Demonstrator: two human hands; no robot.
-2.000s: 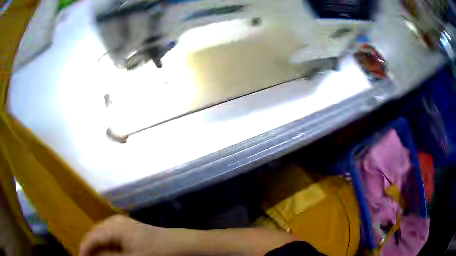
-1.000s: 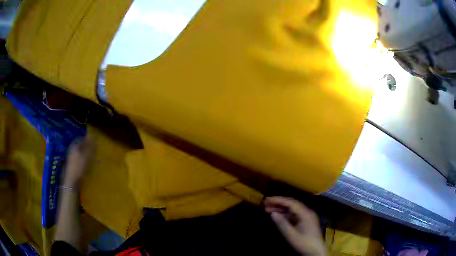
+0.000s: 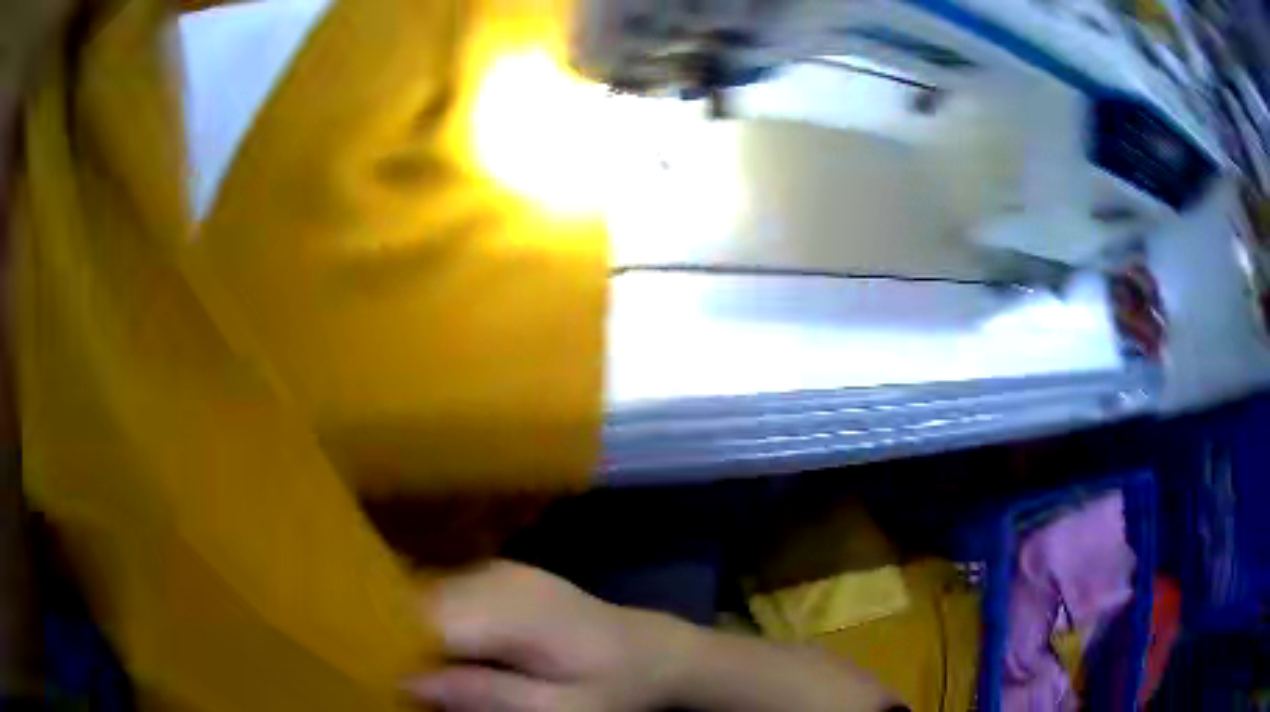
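Observation:
A large mustard-yellow panel [image 3: 474,334] lies on the machine table, over its front edge, with the bright lamp glare on its upper part. A second yellow panel [image 3: 209,487] hangs at the left, in front of the table, blurred. My right hand [image 3: 522,640] comes from the lower right and pinches the edge of this hanging panel at the bottom. My left hand is not in view. The sewing machine head [image 3: 683,49] is at the top, partly cut off and blurred; the needle area is hard to make out in the glare.
The grey table edge [image 3: 864,431] runs to the right. Below it are folded yellow pieces [image 3: 891,626] and a blue crate [image 3: 1149,556] with a pink fabric bundle [image 3: 1072,584]. Small red-orange items [image 3: 1139,309] lie at the table's right end.
The view has swung right. The left hand has gone out of the picture. The right hand now holds a yellow panel raised at the left; the large panel still lies on the table.

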